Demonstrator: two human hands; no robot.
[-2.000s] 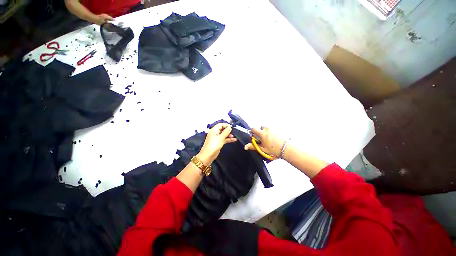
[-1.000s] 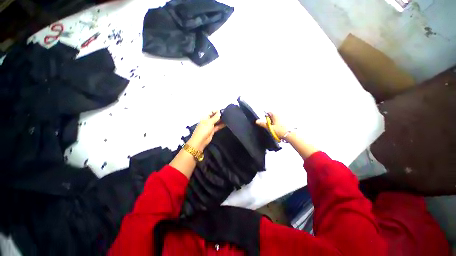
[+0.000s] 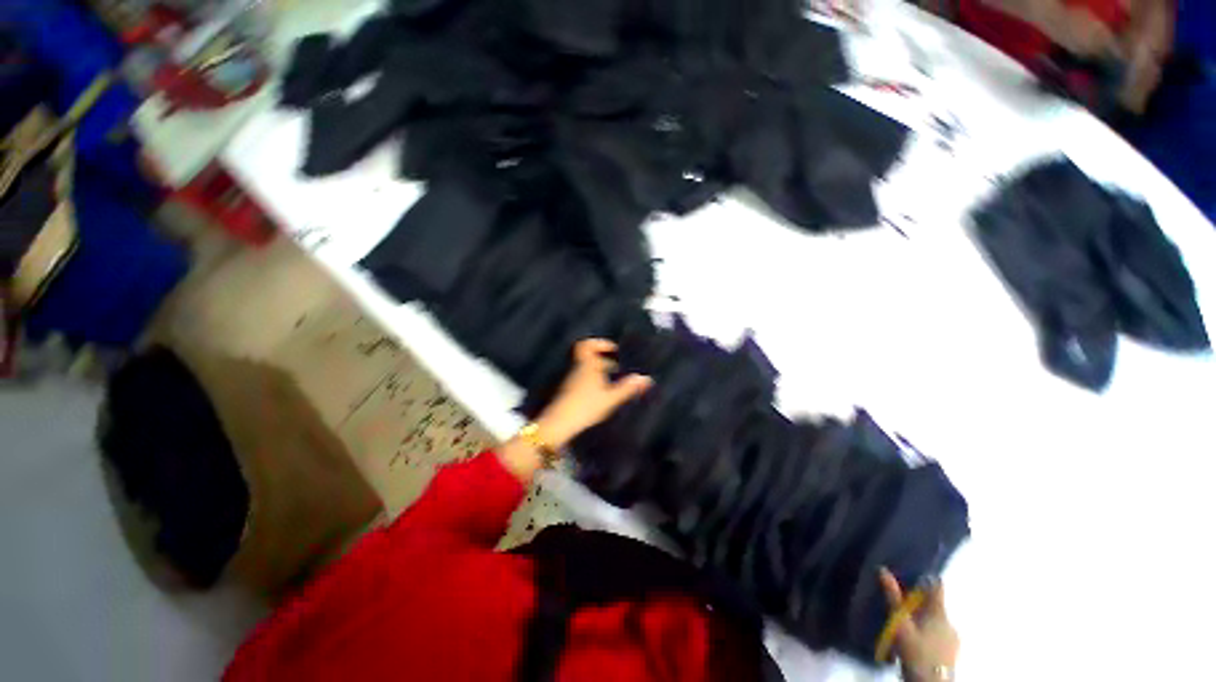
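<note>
A pleated chain of black fabric pieces [image 3: 800, 500] runs diagonally along the near side of the white table [image 3: 1134, 480]. It joins a large heap of black pieces [image 3: 574, 120] at the top. My left hand [image 3: 587, 393] is over the middle of the chain, thumb and fingers apart, with no fabric visibly pinched. My right hand [image 3: 927, 640] is at the chain's right end, near the lower edge, holding the yellow-handled scissors [image 3: 903, 620]. Their blades are blurred and cannot be made out. The picture is blurred.
A small pile of black pieces [image 3: 1100, 267] lies at the right. Beyond the table's left edge, a dark round mass [image 3: 174, 466] sits beside brown cardboard [image 3: 300, 480] on the floor. Bright blue items [image 3: 114, 267] are at the far left. Part of a person shows at the upper right.
The view has swung left, showing the floor and more of the heap. My left hand has let go near the chain's end and moved left along it. My right hand keeps the scissors.
</note>
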